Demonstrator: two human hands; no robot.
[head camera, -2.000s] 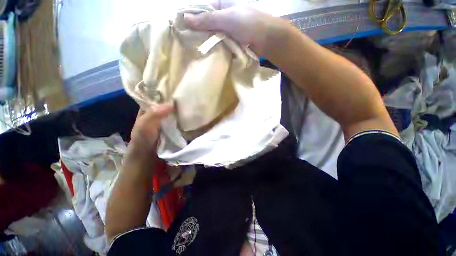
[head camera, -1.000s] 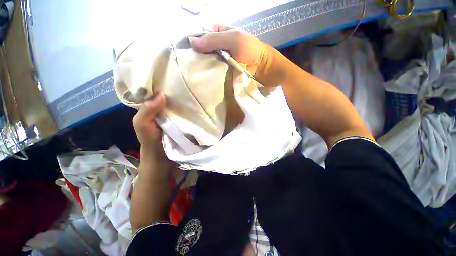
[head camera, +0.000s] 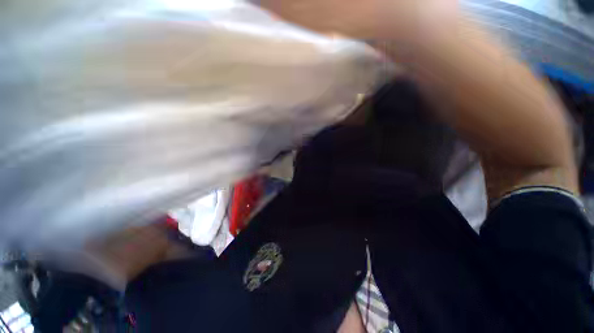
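Note:
The pale garment piece (head camera: 163, 110), white with a beige part, is raised close to the camera and strongly blurred. It fills the left and upper left of the view. My right hand (head camera: 339, 14) is blurred and partly cut off by the top edge. It is closed at the cloth's upper edge, though its separate fingers cannot be made out. My left hand is hidden behind the cloth. Only part of my left forearm shows below it.
The table's grey front strip with its blue edge (head camera: 565, 77) shows at the upper right. A red crate edge (head camera: 243, 205) and white cloth (head camera: 207, 218) show below the garment. Pale cloth (head camera: 466, 185) lies beyond my right side. Dark, blurred things are at the lower left.
The garment has swung up and left, nearer the camera, and now hides my left hand and most of the table. My right hand has moved up to the top edge.

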